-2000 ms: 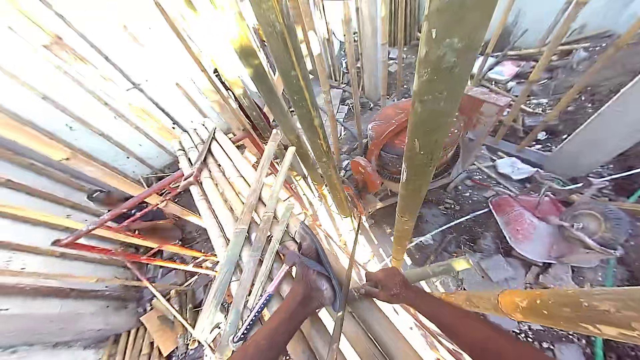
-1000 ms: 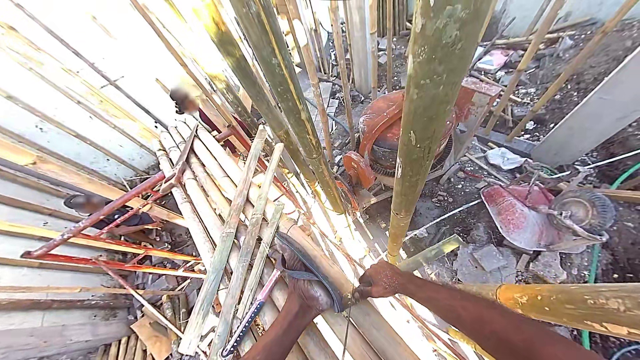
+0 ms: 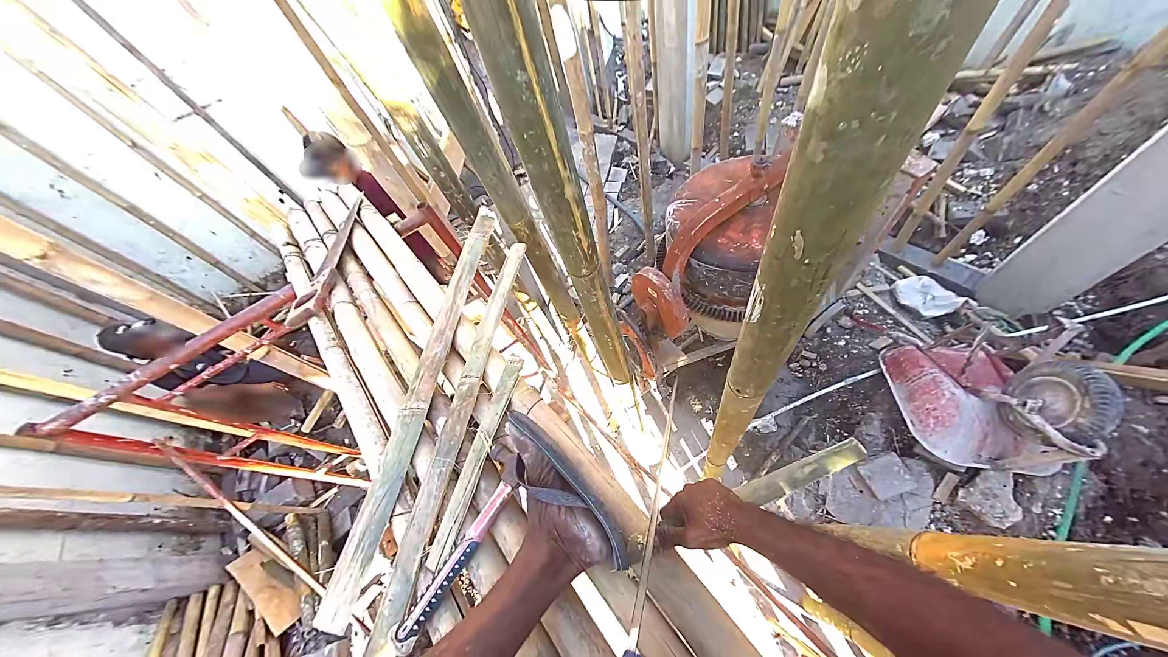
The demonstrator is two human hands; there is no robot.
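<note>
My right hand [image 3: 703, 516] is closed around a piece of bamboo, and a split green bamboo length [image 3: 803, 470] sticks out beyond it. Just left of that hand stands a narrow saw blade [image 3: 652, 511], its lower end by the bottom edge. My left hand is out of view. A foot in a dark flip-flop [image 3: 557, 502] presses on the bamboo poles [image 3: 383, 319], close to the blade. Left of the foot lies a tool with a pink and dark blue handle [image 3: 456, 547]; its head is partly hidden. Split bamboo strips [image 3: 411, 420] rest across the poles.
Upright bamboo poles [image 3: 803, 182] rise ahead. Beyond them are an orange concrete mixer [image 3: 721, 237] and a tipped red wheelbarrow [image 3: 949, 401] on rubble. A red metal frame [image 3: 173, 365] stands left. Two people [image 3: 401, 201] are beyond the poles and at left. A thick bamboo pole [image 3: 1031, 575] lies right.
The saw blade has slid toward the bottom edge and then forward again between the frames. My right hand and the foot stay close to the same spot on the bamboo.
</note>
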